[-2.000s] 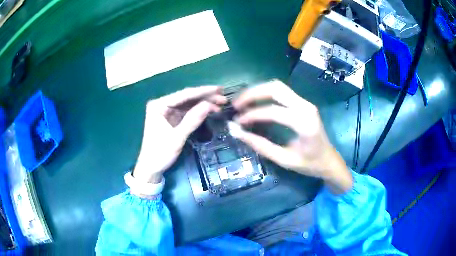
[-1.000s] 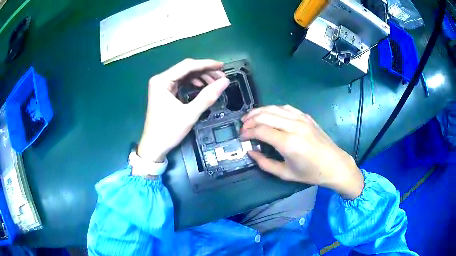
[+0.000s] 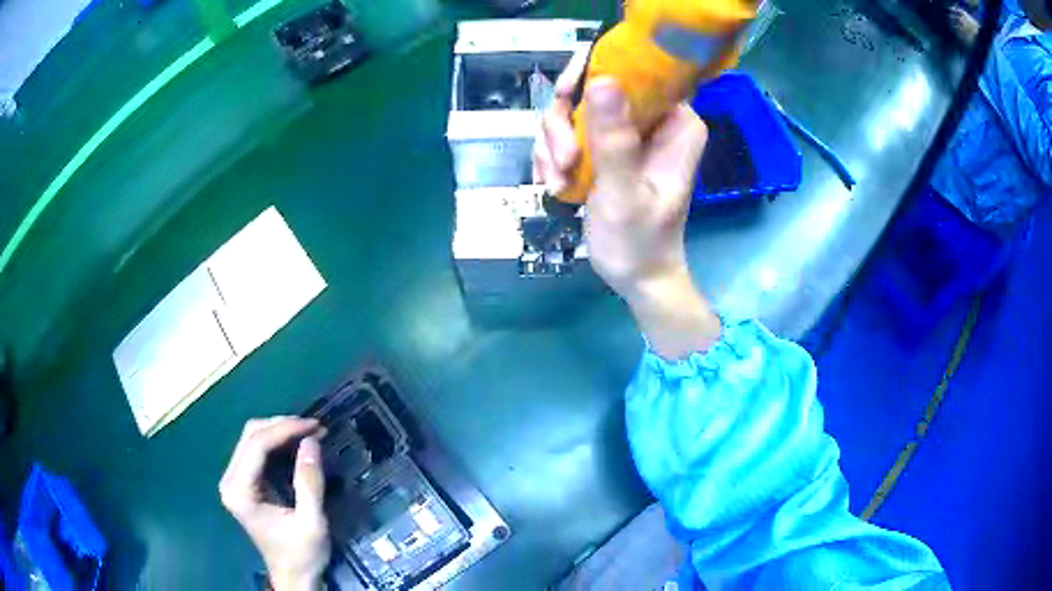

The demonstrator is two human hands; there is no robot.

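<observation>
My right hand [image 3: 640, 185] is closed round the yellow-orange electric screwdriver [image 3: 658, 69], its lower end over the front pickup of the white-grey screw feeder [image 3: 490, 219]. The driver tip is hard to make out. The black plastic housing [image 3: 398, 514] lies in the flat dark fixture [image 3: 490, 531] at the lower left, with openings at its far end and pale rectangles at its near end. My left hand [image 3: 277, 485] is at the housing's left side, thumb and fingers curved and apart. Whether it pinches a small part cannot be told.
A cream paper sheet [image 3: 219, 323] lies beyond the fixture. A blue bin [image 3: 744, 139] stands right of the feeder, another blue bin [image 3: 58, 531] at lower left. A dark housing [image 3: 317, 40] sits at the back. A person in a blue smock [image 3: 998, 127] is at far right.
The view has turned right. My right hand has left the housing and taken hold of the screwdriver, now over the feeder. My left hand has stayed by the housing's left side.
</observation>
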